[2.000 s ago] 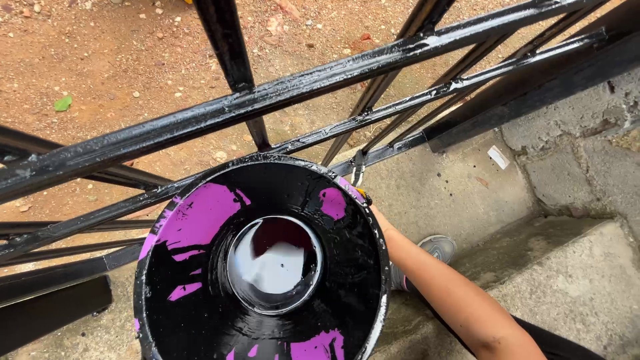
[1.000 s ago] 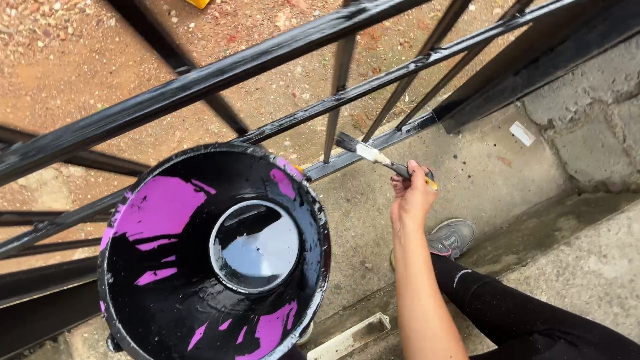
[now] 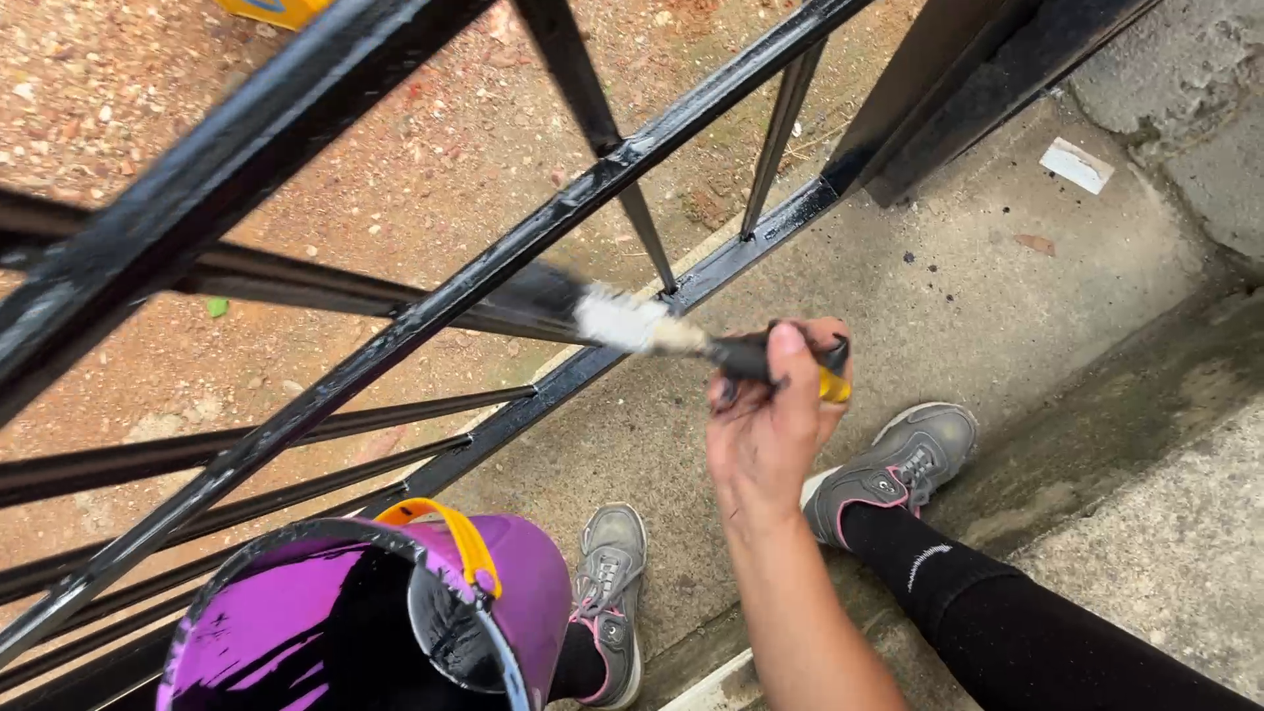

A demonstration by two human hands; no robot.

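My right hand (image 3: 780,415) grips a paintbrush (image 3: 632,321) by its black and yellow handle. The brush is blurred; its dark bristles point left, over the lower rails of a black metal railing (image 3: 494,267). Whether they touch the metal I cannot tell. A purple bucket (image 3: 523,573) with a yellow grip on its handle stands out at the lower left, its inside coated with black paint and a round container visible within. My left hand is not in view, and what holds the bucket is hidden.
Concrete floor (image 3: 612,444) lies under my two grey shoes (image 3: 612,583). A raised concrete edge (image 3: 1165,553) runs along the right, near a stone wall (image 3: 1175,89). A white scrap (image 3: 1076,165) lies on the floor. Beyond the railing is gravelly soil with a yellow object (image 3: 276,10).
The brush, at the bucket's far rim two seconds ago, is now out over the railing in my right hand. The bucket sits lower in view and tilted, its purple outer side showing.
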